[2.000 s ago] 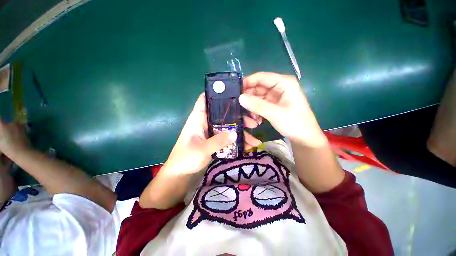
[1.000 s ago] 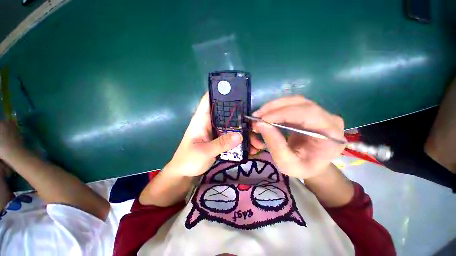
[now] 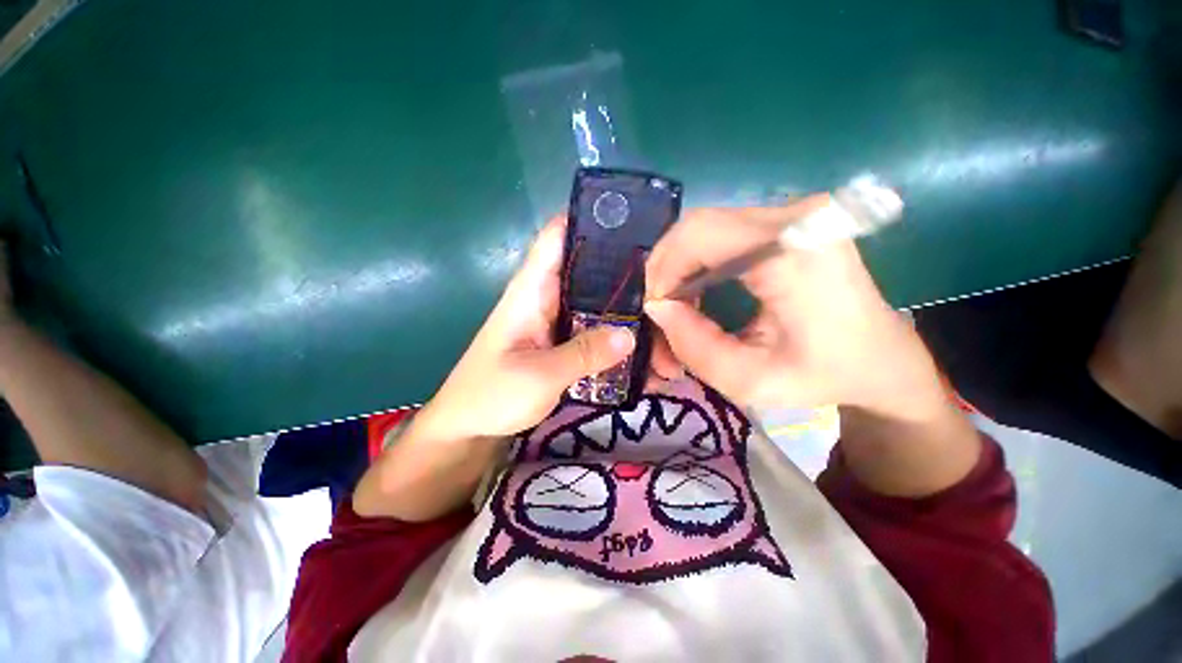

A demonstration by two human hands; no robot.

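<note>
My left hand holds a black phone body from its left side, with the thumb on the patterned lower section. A round disc shows near the far end, and a thin red wire runs across the middle. My right hand holds a thin hand tool with a whitish wrapped end pointing up and to the right. Its tip is at the phone's right edge, beside my fingertips. Whether it touches a small part there is hidden.
A clear sheet lies on the green tabletop beyond the phone. A dark slab lies at the far right. A thin dark tool lies at the left. Coworkers' arms show at the left and right edges.
My right hand has picked up the tool from the table, and its wrapped end has since swung upward. The phone has tilted and shifted slightly right in my left hand.
</note>
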